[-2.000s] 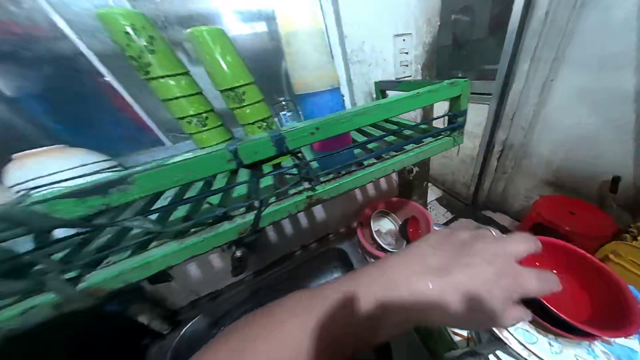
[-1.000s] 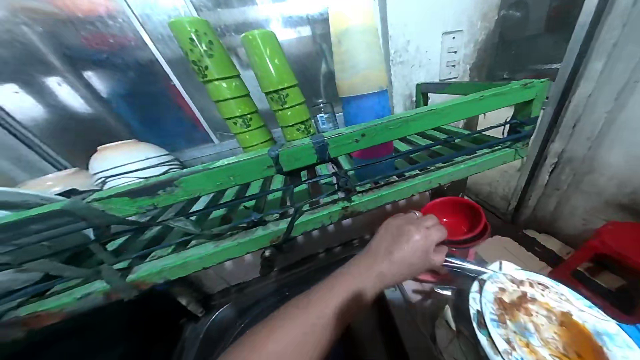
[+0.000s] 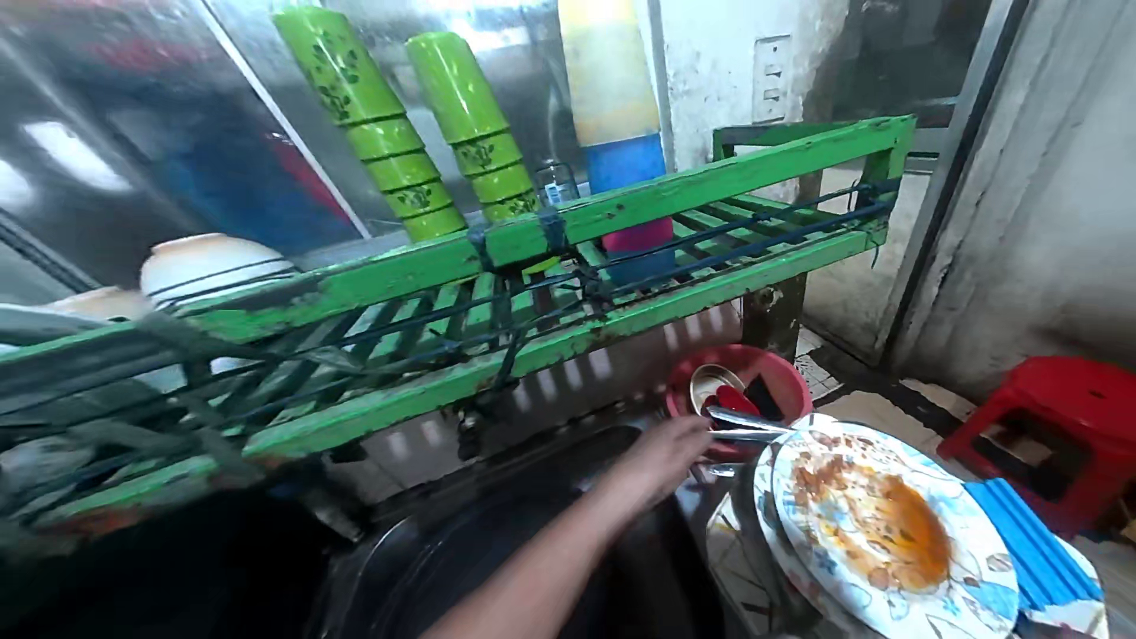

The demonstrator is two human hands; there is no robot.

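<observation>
My left hand (image 3: 670,457) reaches in from the bottom edge. Its fingers close around the ends of metal utensils (image 3: 750,426), which extend right to the rim of the top plate. That patterned plate (image 3: 887,524) bears orange sauce and food remains and lies on another plate. Just beyond the hand is a pink-red basin (image 3: 790,377) with a metal bowl (image 3: 710,383) and a red item inside. A dark sink (image 3: 479,541) lies below and left of my forearm. My right hand is not in view.
A green slatted rack (image 3: 568,342) crosses the view, holding stacked green cups (image 3: 382,133), white bowls (image 3: 209,266) and tall stacked containers (image 3: 612,89). A red stool (image 3: 1065,408) stands at the right. A folded blue item (image 3: 1034,541) lies beside the plates.
My left hand first was at a large red bowl on the right, then by a red bowl above the basin. Neither red bowl shows now, and the dirty plates have come into view.
</observation>
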